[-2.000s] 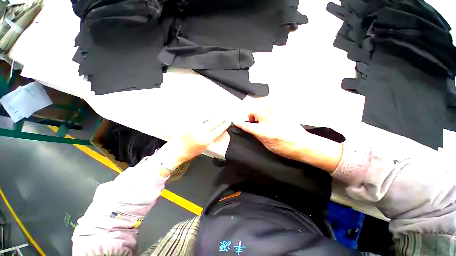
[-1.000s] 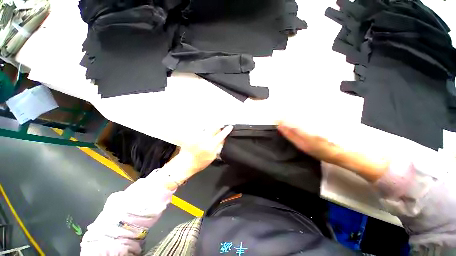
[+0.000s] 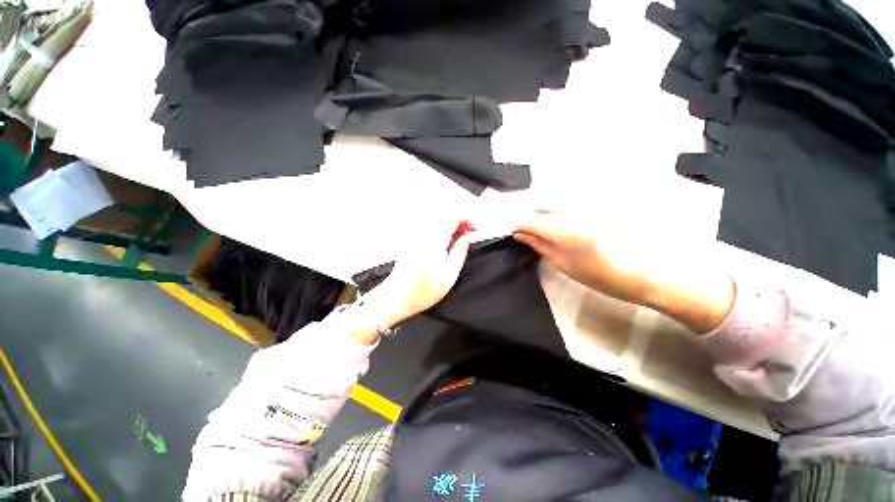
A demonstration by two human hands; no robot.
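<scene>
A black fabric panel [image 3: 500,299] hangs over the near edge of the white table, between my hands and the black apron. My left hand [image 3: 432,275] holds the panel's upper edge on its left part, with a small reddish spot at the fingertips. A dark strip of the panel sticks out left of that hand. My right hand [image 3: 579,253] pinches the same edge a short way to the right. The panel's lower part blends into the apron and is hard to tell apart.
Black fabric piles lie on the white table [image 3: 628,186] at left [image 3: 250,127], middle [image 3: 461,59] and right [image 3: 805,176]. A folded black strip [image 3: 417,116] lies before the middle pile. A box of black pieces [image 3: 280,289] and a green frame [image 3: 88,267] stand below left.
Both hands have shifted along the panel's edge. My right hand has moved left, closer to my left hand. The panel has shifted left, baring more of the table edge at right.
</scene>
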